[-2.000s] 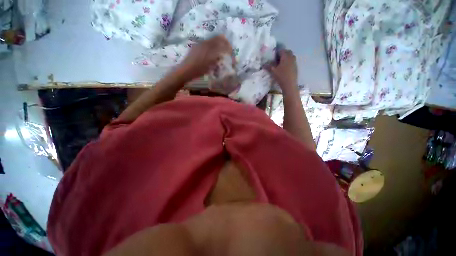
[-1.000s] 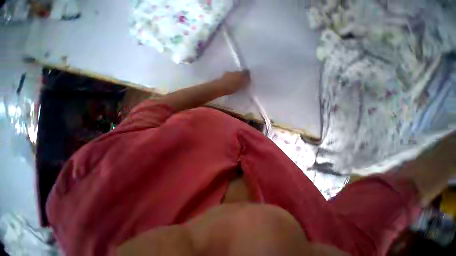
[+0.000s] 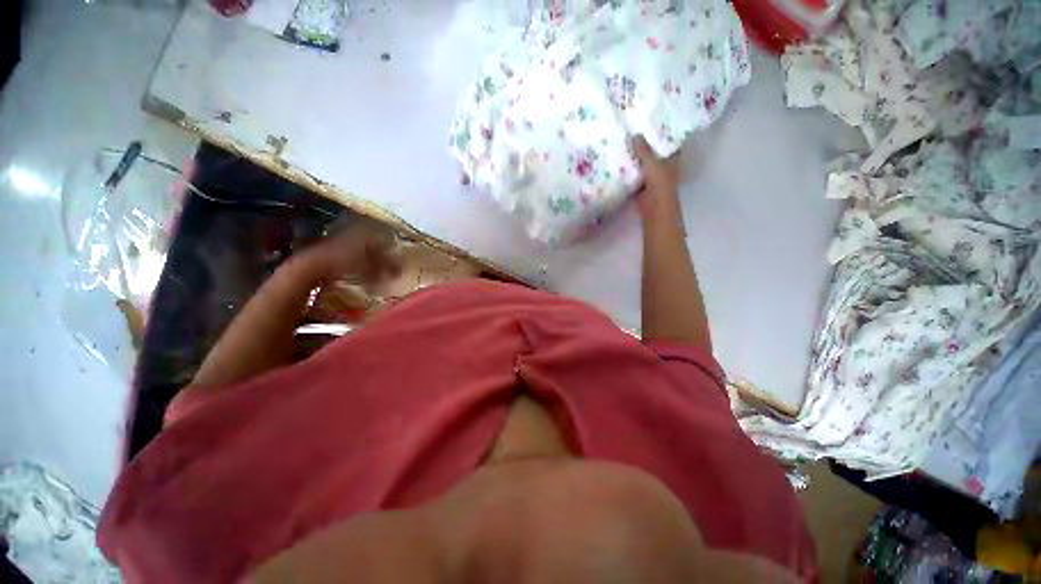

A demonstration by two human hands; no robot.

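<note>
A white floral garment [image 3: 594, 103] with pink, purple and green flowers lies bunched on the white table at the top middle. My right hand [image 3: 655, 171] is at its lower right edge, with the fingers partly hidden by the cloth; it seems to hold that edge. My left hand [image 3: 371, 253] is blurred, below the table's front edge and over the dark gap, away from the garment. I cannot tell whether its fingers are closed or hold anything.
A large layered pile of floral garments [image 3: 902, 331] covers the right side, with pale blue cloth [image 3: 1005, 399] beyond. A red item [image 3: 788, 21] lies at the top right. The table's worn edge [image 3: 308, 183] borders the dark gap. Clear plastic [image 3: 120, 245] and a thin cord lie on the left surface.
My left hand has moved from the table to the gap. My right hand has come back from the far right to the floral garment. The view has turned and shifted.
</note>
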